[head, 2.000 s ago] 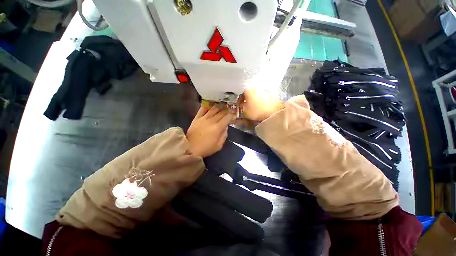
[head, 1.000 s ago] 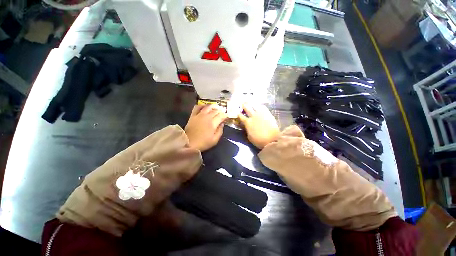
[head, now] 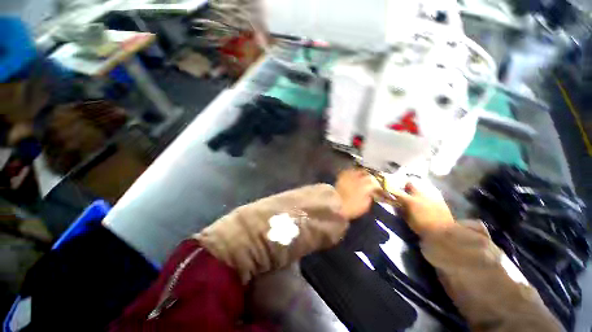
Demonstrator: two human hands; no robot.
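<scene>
The frame is blurred. My left hand (head: 356,192) and my right hand (head: 425,206) are close together at the needle area under the white sewing machine head (head: 406,94). A bit of the yellow guide plate (head: 383,181) shows between them. My fingertips are at the plate; whether they pinch any fabric cannot be told. Black fabric pieces (head: 360,285) lie on the table below my hands, with a narrow zipper (head: 415,288) to their right.
The zipper bundle (head: 532,227) lies right of the machine. A black pile (head: 253,123) lies at the left on the grey table (head: 175,175). A blue-rimmed container (head: 81,224) with black contents stands at lower left. Another table (head: 100,55) stands at upper left.
The view has swung left, so the machine and hands appear further right and the floor at left shows. Both hands remain at the needle area.
</scene>
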